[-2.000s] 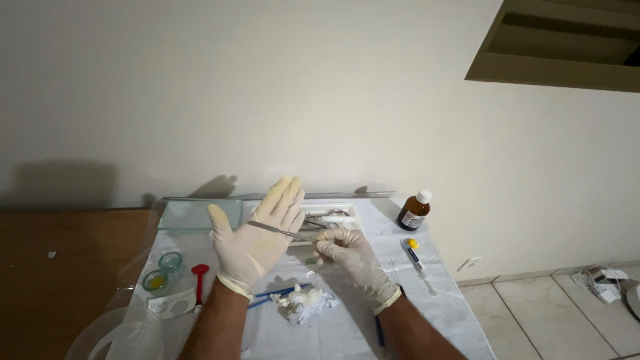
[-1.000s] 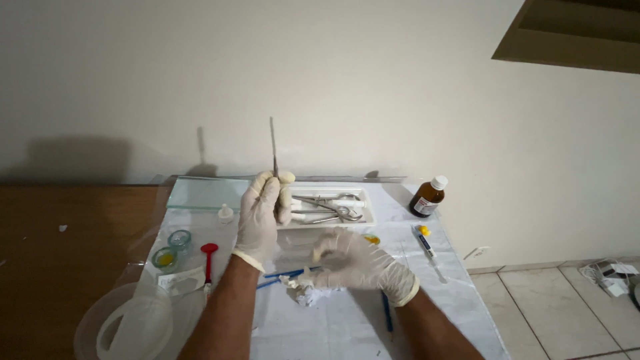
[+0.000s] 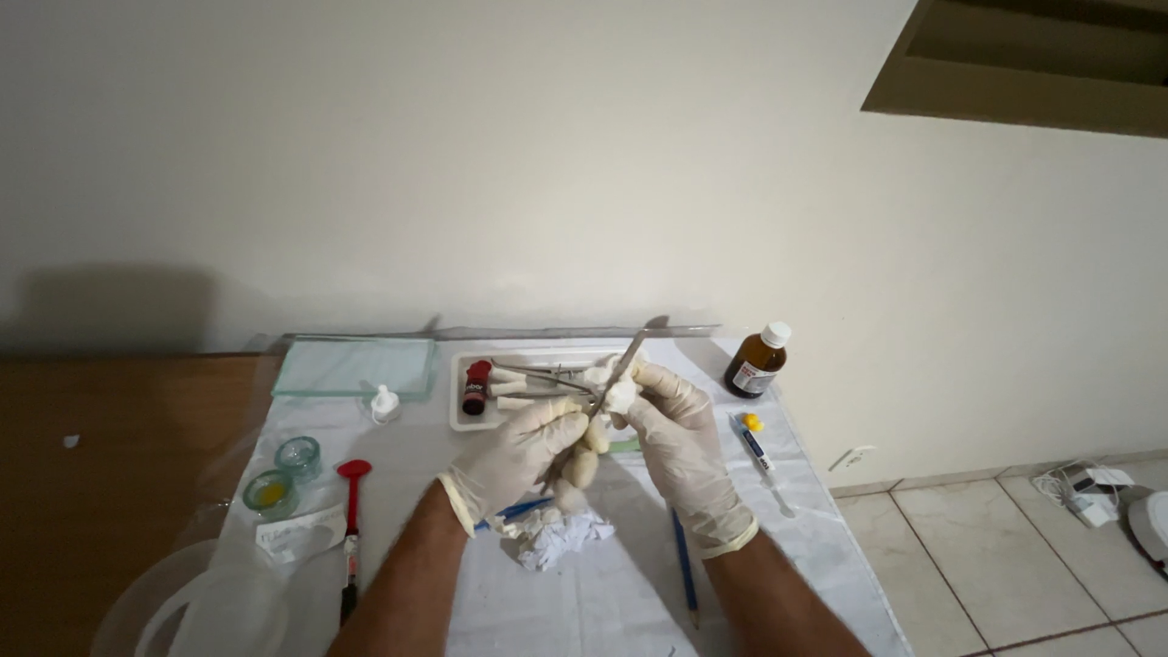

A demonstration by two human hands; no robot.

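My gloved left hand (image 3: 529,447) grips a slim metal instrument (image 3: 622,365), which slants up to the right. Between the thumb and fingers of my gloved right hand (image 3: 680,447) is a white cotton wad (image 3: 621,396), pressed against the instrument's shaft. A white tray (image 3: 467,422) behind my hands bears metal instruments, cotton rolls (image 3: 507,388) and a small dark bottle with a red cap (image 3: 476,388); my hands hide part of it. Below my hands lie crumpled white material (image 3: 564,538) and a blue tool (image 3: 516,511), partly covered by my left hand.
A glass slab (image 3: 354,368), small white bottle (image 3: 385,404), two glass dishes (image 3: 271,494), red-headed tool (image 3: 353,497) and clear plastic container (image 3: 214,611) stand left. At right are a brown bottle (image 3: 757,360), syringe (image 3: 765,464) and blue pencil (image 3: 684,570). A wall rises behind.
One second ago my left hand held the instrument upright and my right hand was apart, lower down. Now the instrument is tilted, and my right hand has come up to it with cotton.
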